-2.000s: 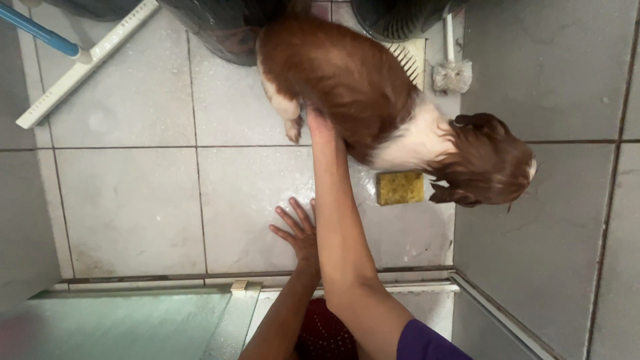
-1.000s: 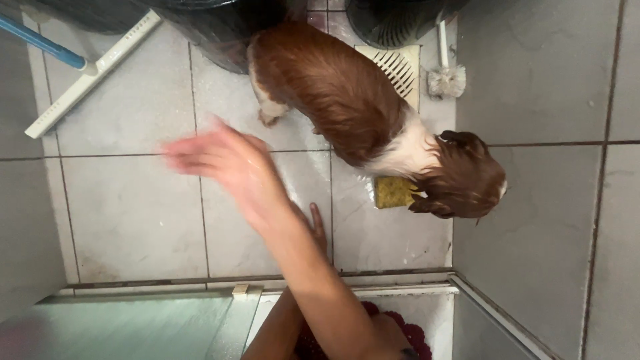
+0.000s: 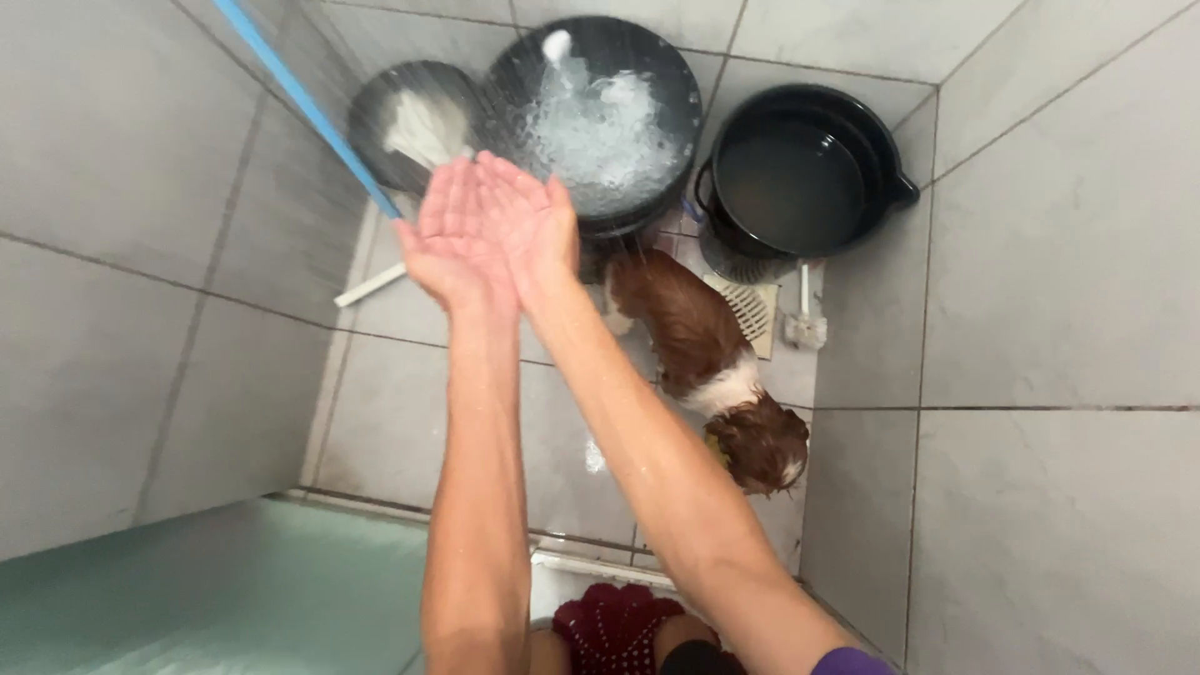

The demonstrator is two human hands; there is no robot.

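Observation:
My left hand (image 3: 459,239) and my right hand (image 3: 530,225) are cupped side by side, palms up, in falling streaks of water. Neither grips an object; whether water pools in them I cannot tell. Behind the fingertips a large black bucket (image 3: 689,112) holds churning water. Below and right of my hands, a wet brown and white dog (image 3: 689,328) stands on the tiled floor, its head toward the right wall. A yellow sponge (image 3: 718,448) is mostly hidden by the dog's head.
A black pot (image 3: 898,159) of water stands at the back right, above a floor drain grate (image 3: 757,314) and a white brush (image 3: 804,330). A smaller dark bucket (image 3: 361,117) with white cloth is at the back left, beside a blue-handled squeegee (image 3: 309,103). A glass panel (image 3: 234,581) lies lower left.
One hand was at the dog's belly and the other on the floor; the first came away, and now both are raised and cupped together. The view has tilted up, showing the buckets.

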